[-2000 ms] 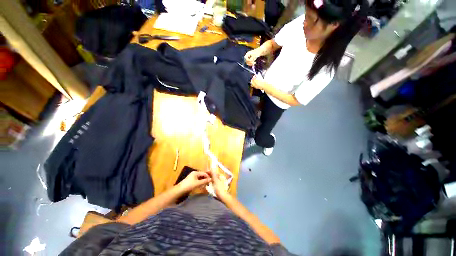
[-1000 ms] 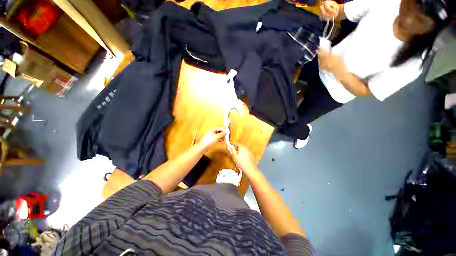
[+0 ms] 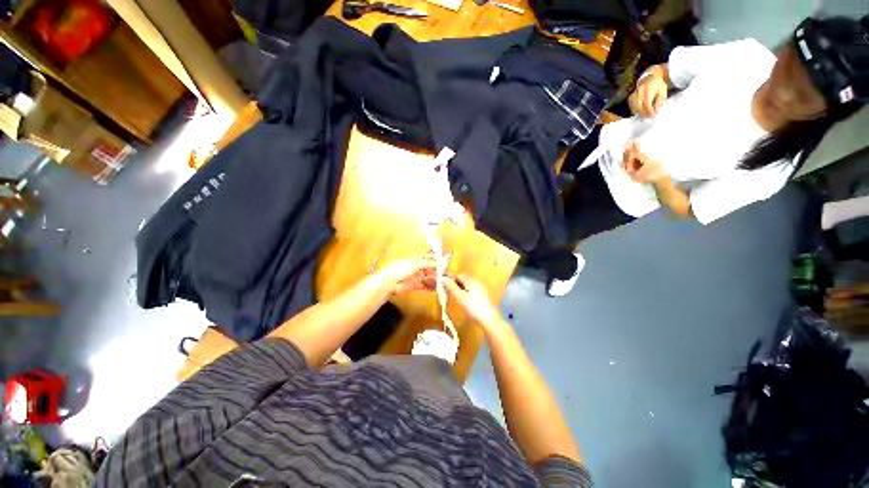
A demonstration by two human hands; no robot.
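Note:
A long narrow white strip runs down the wooden table towards me. Its far end touches the dark garments, and its near end meets a white wad at my waist. My left hand holds the strip from the left, fingertips closed at it. My right hand is at the strip from the right, its fingertips on it. A dark garment hangs over the table's left side. Another dark garment lies across the far part. A black flat rectangle lies under my left forearm.
A person in a white top and dark cap stands at the table's right side. A black plastic bag is on the floor at the right. A red object and cardboard boxes are at the left. Dark scissors lie at the far end.
The wad has left my right hand and now sits at my waist. Both hands have moved to the strip beyond it. The other person's hands have moved apart, and the camera view has shifted.

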